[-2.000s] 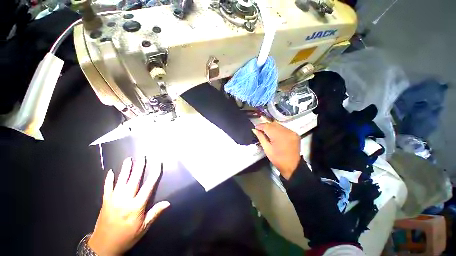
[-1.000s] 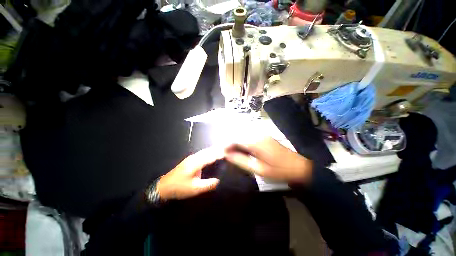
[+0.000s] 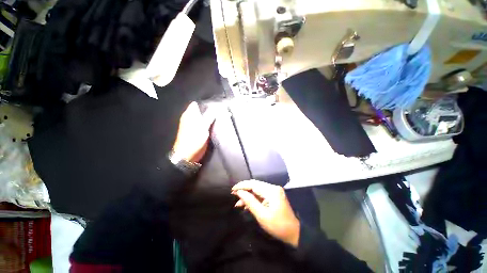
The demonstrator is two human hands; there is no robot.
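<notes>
A large black garment panel spreads left of the needle and over the table's front edge. My left hand lies on the cloth just left of and below the presser foot, partly washed out by glare. My right hand pinches the black cloth at the near end of a dark edge line that runs toward the foot. The cream sewing machine stands above. Narrow black cut pieces lie under its arm, right of the needle.
The white lamp is left of the machine head. A light-blue thread hank hangs from the arm. A clear oval tray sits at right. A dark heap lies behind the panel. Scraps lie at lower right, a red basket at lower left.
My left hand has moved up toward the presser foot. My right hand has come back from beside the left and now pinches the cloth nearer me. The view has shifted closer to the needle area.
</notes>
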